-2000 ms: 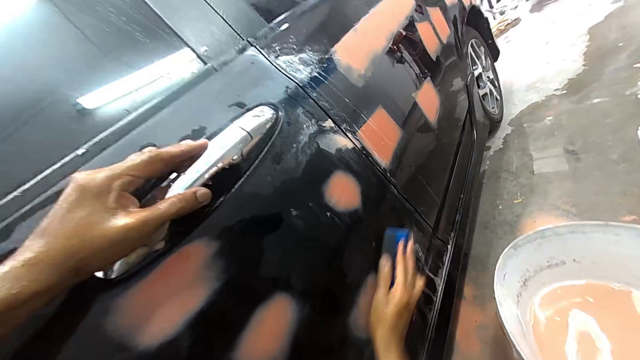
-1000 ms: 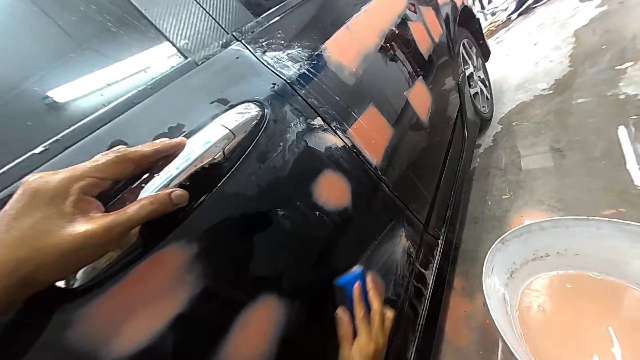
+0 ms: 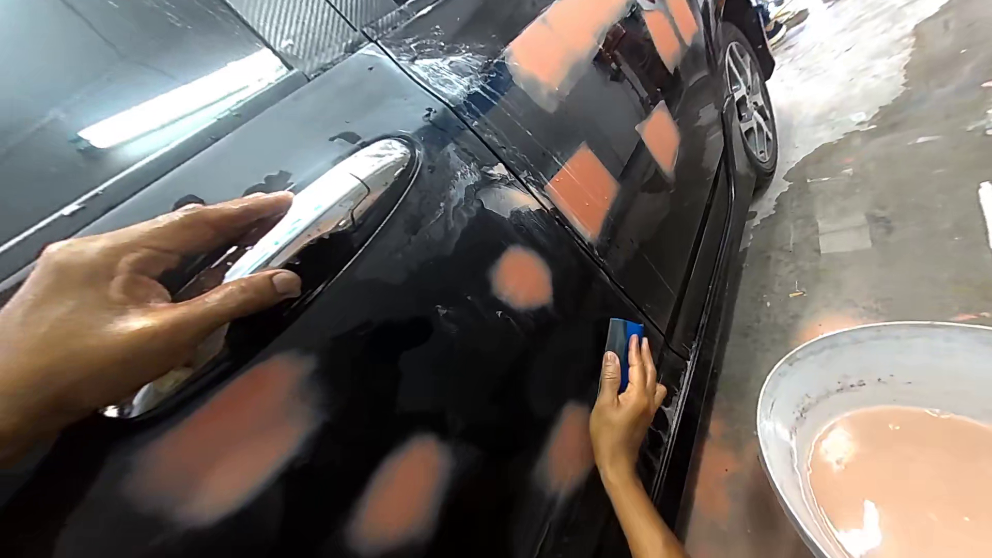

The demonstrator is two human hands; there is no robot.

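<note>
My left hand [image 3: 155, 287] rests on the chrome door handle [image 3: 341, 190] of a black car, thumb on one side and fingers on the other. Lower on the same door [image 3: 434, 349], near its edge, my right hand [image 3: 628, 395] presses a blue and dark sanding block [image 3: 625, 341] flat to the panel. Orange-pink filler patches mark the door, among them a round one [image 3: 521, 277] between the hands, a long one [image 3: 225, 442] below the handle, and one [image 3: 568, 449] beside my right wrist. The black paint looks wet, with whitish smears near the door gap.
A white bucket [image 3: 790, 364] of cloudy orange-pink liquid stands on the wet concrete floor [image 3: 876, 256] at the right. Ahead, the adjoining panel bears more filler patches [image 3: 585, 191], and a wheel [image 3: 749, 108] lies beyond. The window [image 3: 116, 77] reflects a tube light.
My right hand and the blue block have moved over the lower door, and now lie closer to the door gap than one second ago. My left hand stays on the handle.
</note>
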